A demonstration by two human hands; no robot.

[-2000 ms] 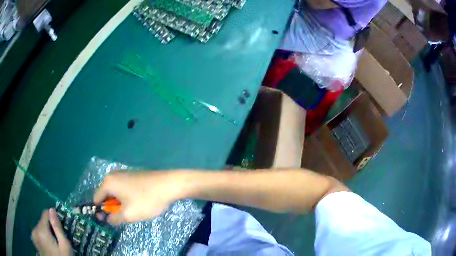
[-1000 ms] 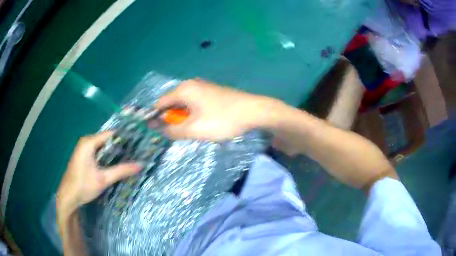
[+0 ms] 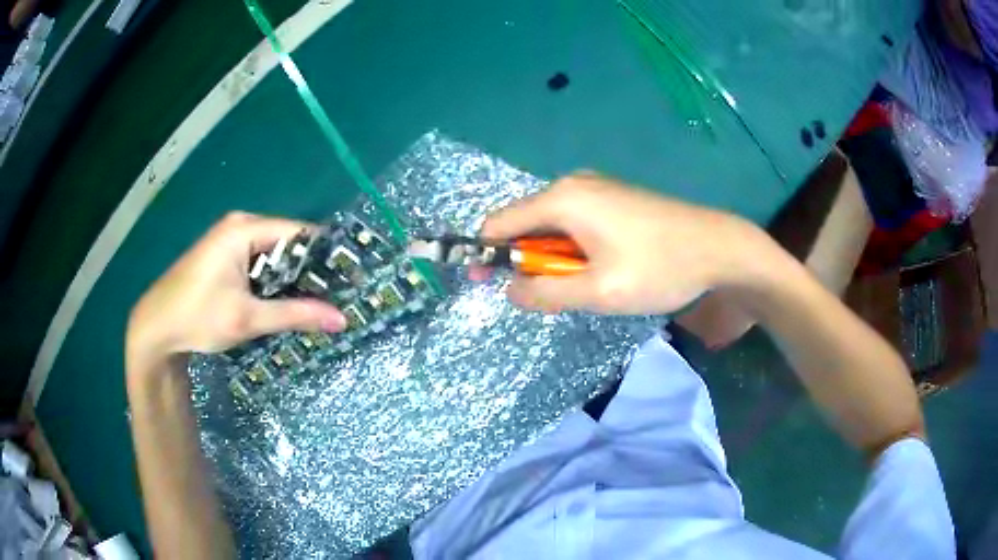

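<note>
My left hand (image 3: 235,290) grips a PCB panel (image 3: 328,334) with rows of small populated boards, held over bubble wrap (image 3: 460,405). My right hand (image 3: 624,246) is shut on orange-handled diagonal cutters (image 3: 547,256). The cutters' metal jaws are at the panel's upper right corner, at the thin green edge rail (image 3: 334,140). The rail sticks out up and left from that corner, across the bench to the pale belt edge. Whether the jaws are closed on the rail cannot be told. My left palm and fingers hide the panel's left part.
Loose green edge rails (image 3: 695,77) lie on the bench at the upper right. Small dark pads (image 3: 558,81) are on the bench. The pale edge strip (image 3: 164,175) curves along the left. A neighbouring person (image 3: 963,66) and a cardboard box (image 3: 950,317) are at the right.
The view has shifted, so hands and panel appear further right and nearer the middle. The left hand now reaches over the panel's left side. The right hand still holds the cutters at the panel's rail edge.
</note>
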